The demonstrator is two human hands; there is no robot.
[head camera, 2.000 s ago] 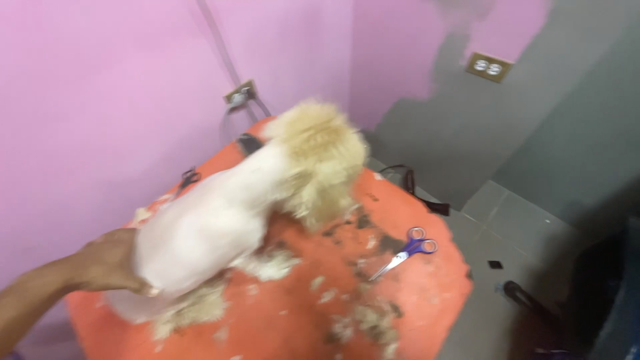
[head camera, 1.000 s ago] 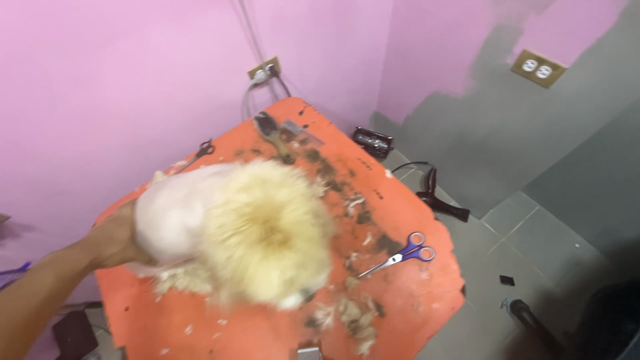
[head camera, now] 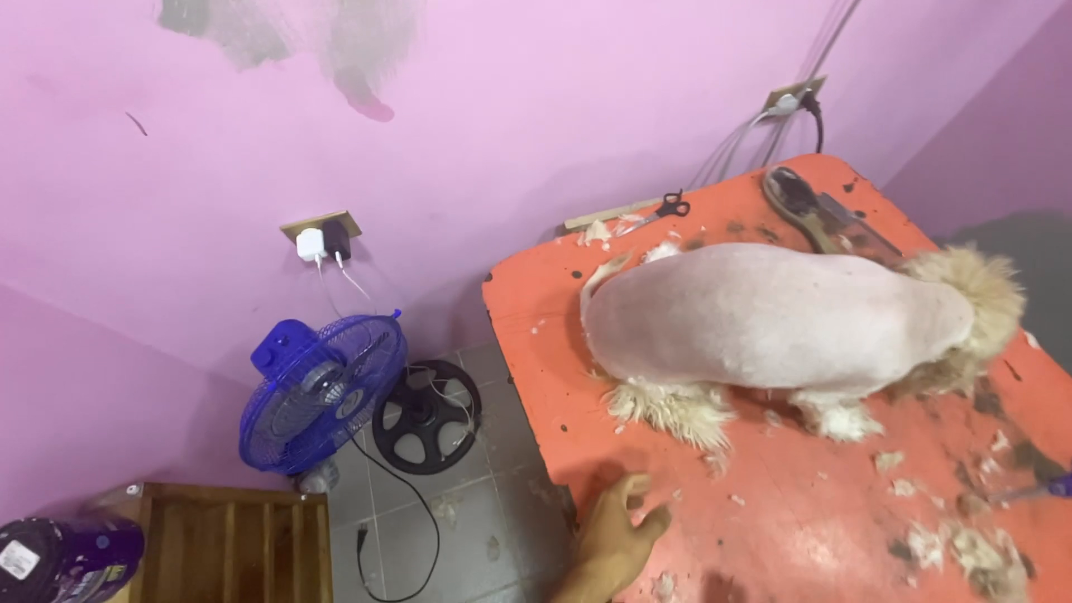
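A dog (head camera: 754,322) with a close-clipped pale body and longer, fluffy cream fur on its head and legs stands on the orange table (head camera: 536,335), its head toward the right. My left hand (head camera: 620,528) is over the table's lower left edge, below the dog's hind legs, fingers curved and apart with nothing in them. It does not touch the dog. Black-handled scissors (head camera: 662,211) lie at the table's back edge. A brush (head camera: 800,205) and a comb (head camera: 858,222) lie behind the dog. Purple-handled scissors (head camera: 1060,485) show partly at the right edge. My right hand is out of view.
Loose fur clumps (head camera: 988,561) are scattered on the table. Left of it, a blue fan (head camera: 322,394) with a round black base (head camera: 427,417) stands on the tiled floor near cables. A wooden slatted piece (head camera: 234,544) and a purple container (head camera: 71,557) are at lower left. Outlets (head camera: 322,239) are on the pink wall.
My left hand has come off the dog's rear. The dog's head, over the middle of the table one second ago, now points away to the right. The view has swung left.
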